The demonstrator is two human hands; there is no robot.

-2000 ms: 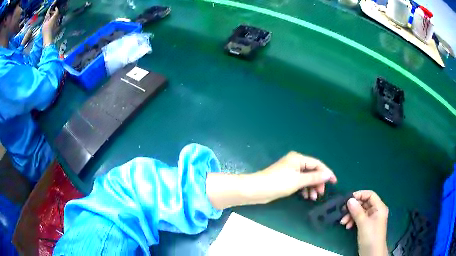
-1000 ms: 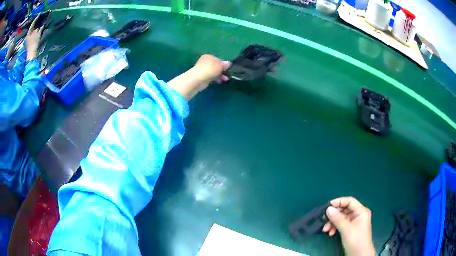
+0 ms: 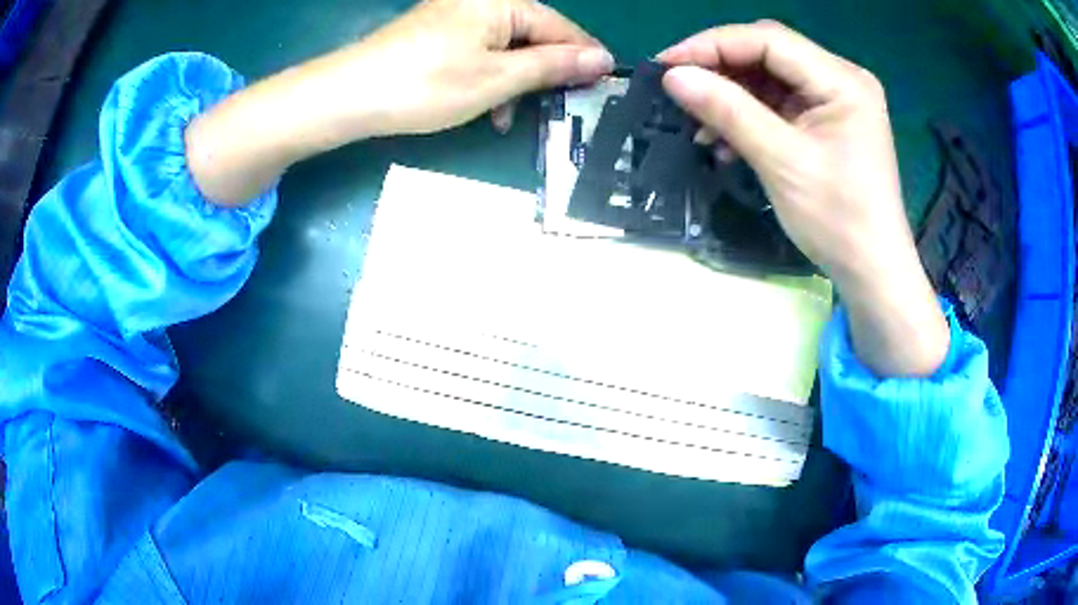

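Observation:
A black device housing [image 3: 745, 225] lies open at the far edge of a white sheet [image 3: 508, 296]. My right hand [image 3: 816, 130] pinches the top of a thin black inner panel [image 3: 621, 148] with cutouts, which is tilted over the housing's left part. Pale patches show beside the panel and through its cutouts. My left hand [image 3: 437, 77] has its thumb and finger at the housing's far left edge. Parts of the housing are hidden behind the panel and my right hand.
Loose black panels [image 3: 963, 225] lie at the right, beside a blue parts bin [image 3: 1040, 272]. A dark slab [image 3: 41, 106] runs along the far left edge. Dark parallel lines cross the near part of the white sheet.
The housing my left hand held at the far side is now in front of me at the white sheet. The panel in my right hand has moved over it. The view has tilted down.

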